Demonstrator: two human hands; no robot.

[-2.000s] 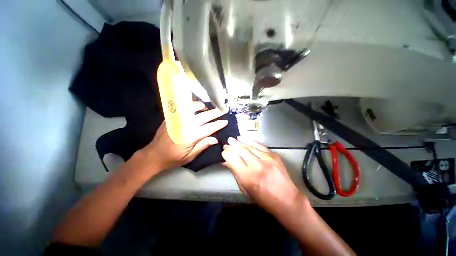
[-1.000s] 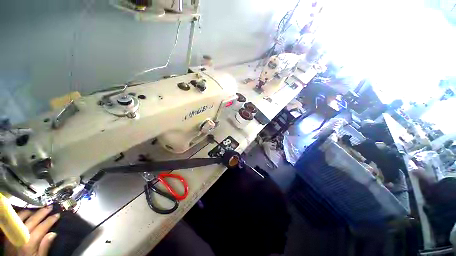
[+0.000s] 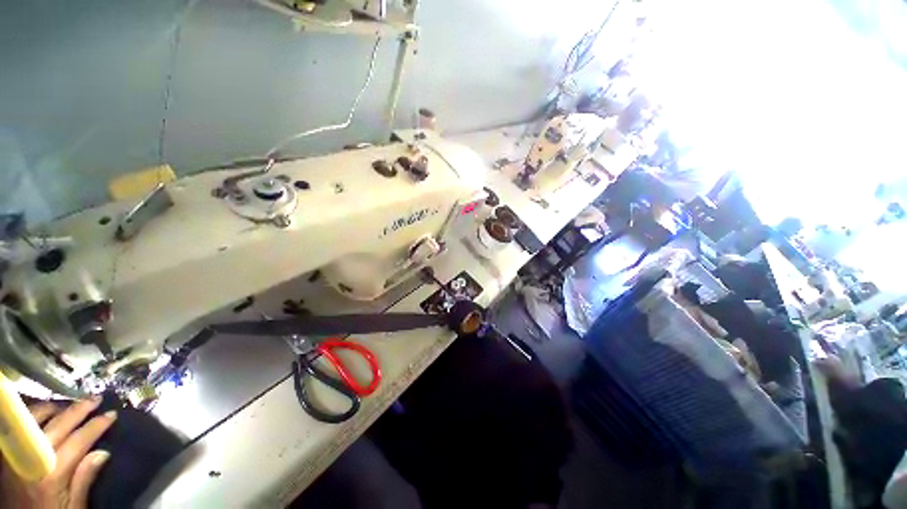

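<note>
My left hand [image 3: 68, 452] lies at the lower left edge, partly cut off, with its fingers spread flat on the black garment piece [image 3: 134, 457] beside the needle area [image 3: 129, 383]. The yellow machine lamp [image 3: 22, 427] hides part of it. My right hand is not in view. The cream sewing machine head [image 3: 249, 249] stands above. A black binding band [image 3: 328, 324] runs from the foot to a dark round hub [image 3: 464, 318] at the table edge. Scissors with one red and one black loop [image 3: 338, 380] lie on the table below the band.
Brown-topped spools [image 3: 497, 230] stand beyond the machine head's right end. Another sewing machine [image 3: 562, 149] stands behind on a further table. A blue crate [image 3: 696, 368] with cloth is at the right. A person's dark sleeve [image 3: 875, 427] shows at the right edge.
The view has swung right and up from the needle area, then shifted slightly. My right hand has left the picture. My left hand is still on the black cloth.
</note>
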